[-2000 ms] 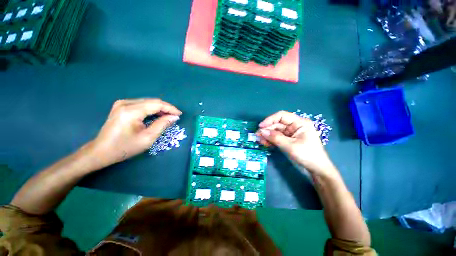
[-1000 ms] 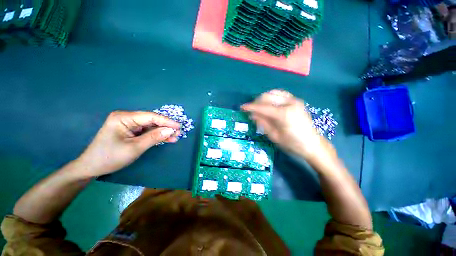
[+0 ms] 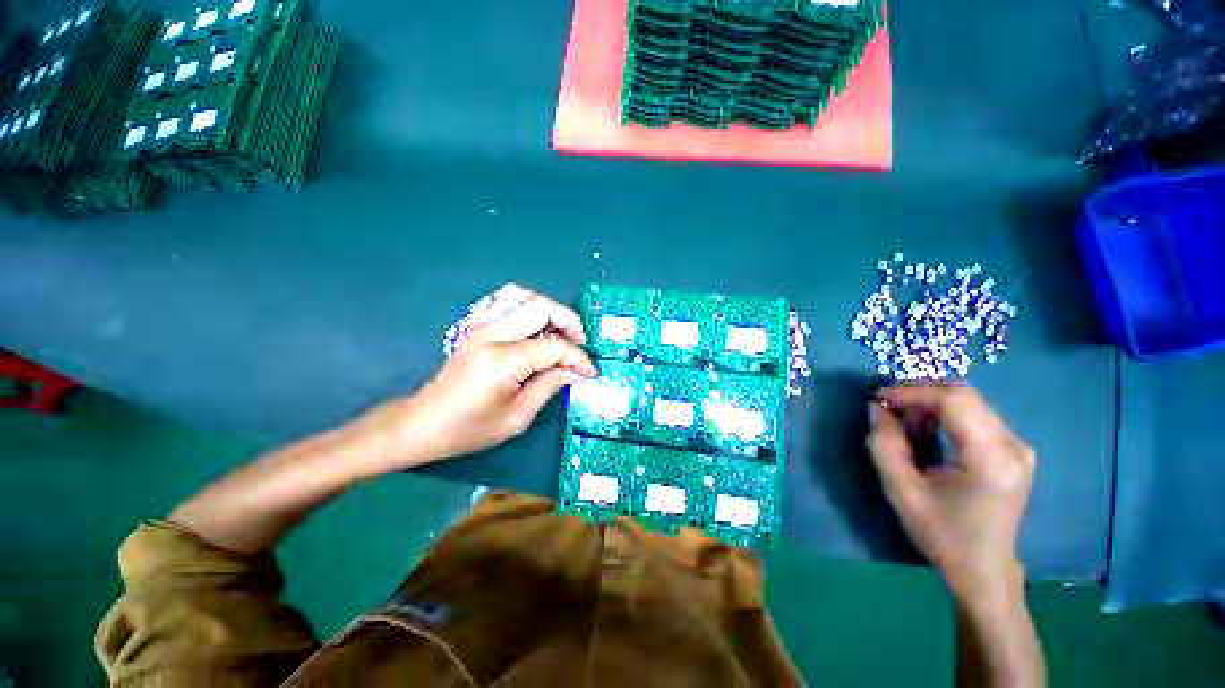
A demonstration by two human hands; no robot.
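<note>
A green PCB panel with nine units and white patches lies on the mat in front of me. My left hand is at its left edge, fingertips together near the upper left units; whether it pinches a tiny component is too small to tell. My left hand partly covers the left component pile. My right hand is right of the panel, just below the right component pile, thumb and finger curled; its grip is unclear. A small strip of components lies against the panel's right edge.
A tall PCB stack stands on a red-pink pad beyond the panel. Side PCB stacks are at the upper left. A blue parts bin is at the right, with clear plastic bags beyond it. A red object is at the far left.
My right hand has moved from the panel's upper right to below the right pile. My left hand has moved from the left pile to the panel's left edge. The view has shifted.
</note>
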